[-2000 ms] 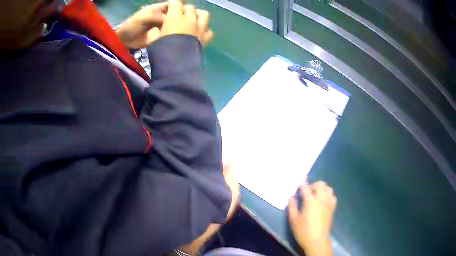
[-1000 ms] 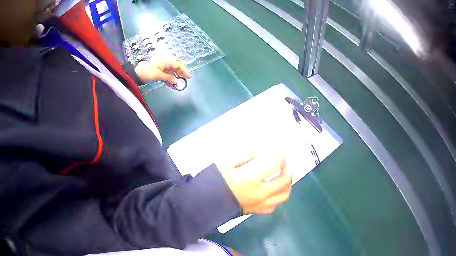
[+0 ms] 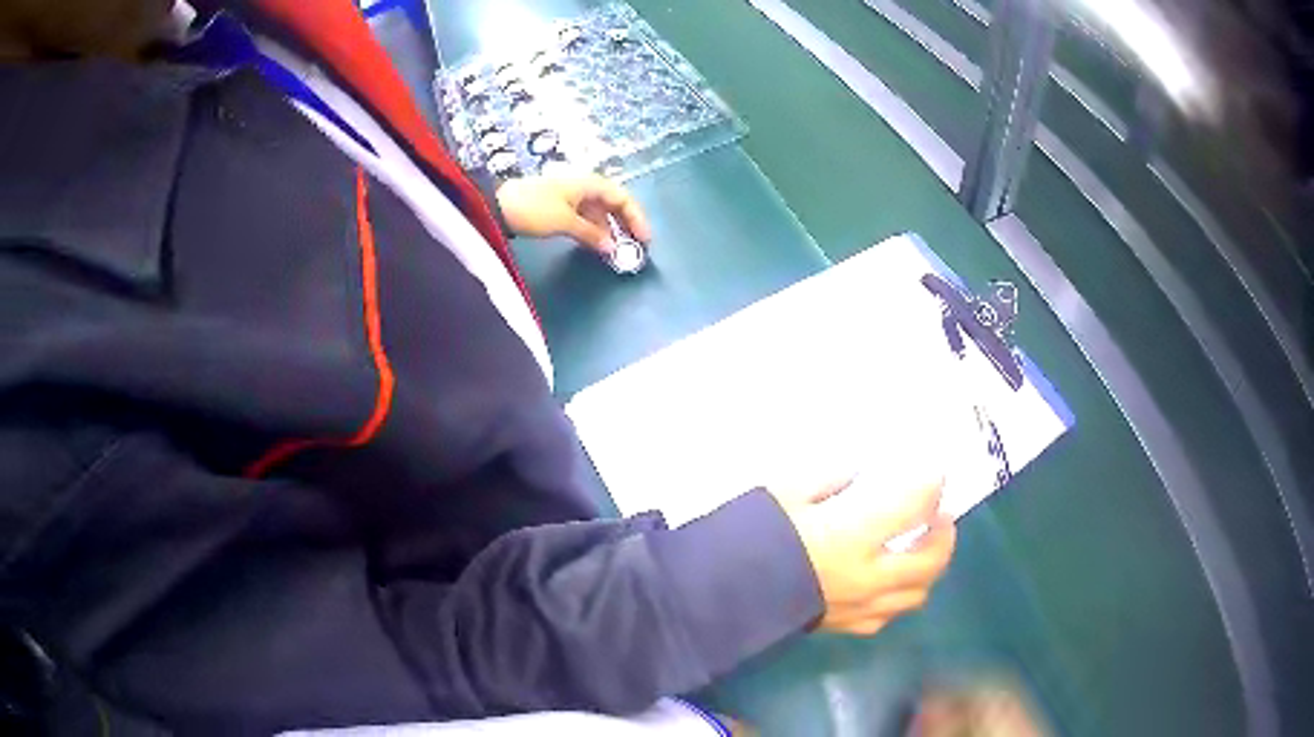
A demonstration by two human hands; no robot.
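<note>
A clipboard with a white, overexposed sheet [image 3: 749,389] lies tilted on the green bench, its dark and silver clip [image 3: 987,324] at the upper right. Another person's hand [image 3: 872,562] rests over its lower right part; a small pale thing shows at the fingers. That person's other hand [image 3: 562,206] holds a small round ring-like part [image 3: 627,256]. My right hand [image 3: 980,713] is a blur cut off by the bottom edge; whether it holds anything cannot be seen. Of my left arm only a white, blue-edged sleeve [image 3: 577,724] and a sliver of skin show.
A clear blister tray [image 3: 677,123] with round parts lies on the bench at the top. The other person's dark, red-piped jacket [image 3: 245,346] fills the left side. Silver guide rails [image 3: 1138,389] curve along the right, with an upright metal post [image 3: 1009,123] beside them.
The other person's hands have parted; one came over the clipboard, the other now shows a round part. My right hand left the sheet's lower corner and a blur has entered at the bottom. The view shifted.
</note>
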